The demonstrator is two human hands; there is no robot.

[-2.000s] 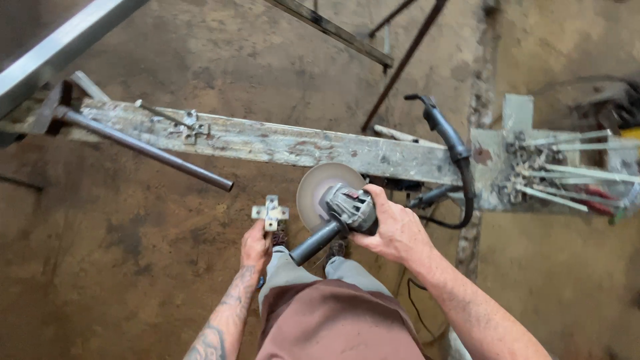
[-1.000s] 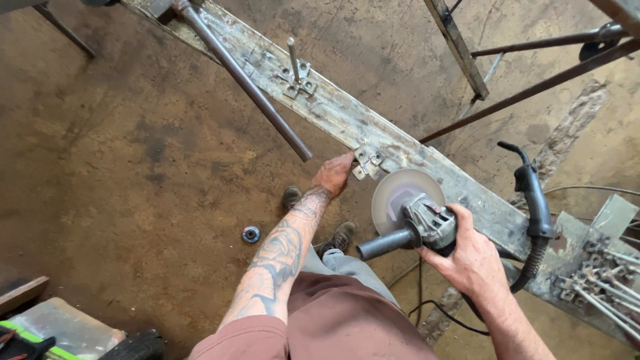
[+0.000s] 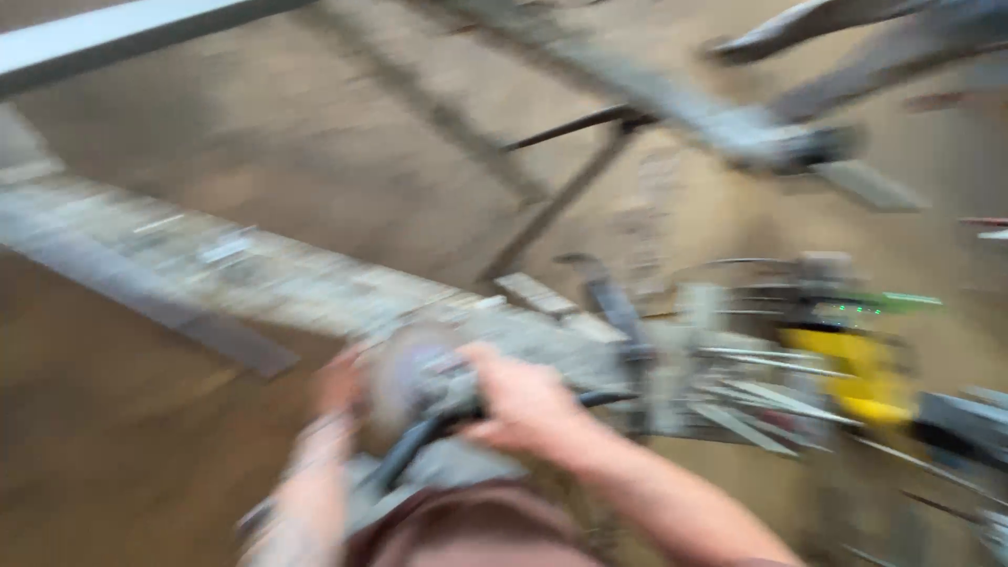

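Observation:
Motion blurs the whole view. My right hand (image 3: pixel 512 398) grips the body of an angle grinder (image 3: pixel 453 386), whose round disc (image 3: pixel 402 382) faces the bench and whose side handle (image 3: pixel 405 453) points down toward my lap. Just left of the disc is my left hand (image 3: pixel 342 386), close to the near edge of the long narrow metal bench (image 3: pixel 315 291); whether it holds anything is too blurred to tell. A small light metal piece (image 3: pixel 228 246) lies farther left on the bench.
A metal tube (image 3: pixel 157 291) slants over the bench's near edge at left. Thin metal rods (image 3: pixel 756 394) lie piled at the right, near a yellow machine (image 3: pixel 854 370). A black curved handle with a cable (image 3: pixel 610 299) rests on the bench. Metal frames (image 3: pixel 551 197) stand beyond.
The view has swung strongly to the right. The small cross-shaped metal piece that my left hand held against the bench one second ago cannot be made out there now. The grinder stays in my right hand.

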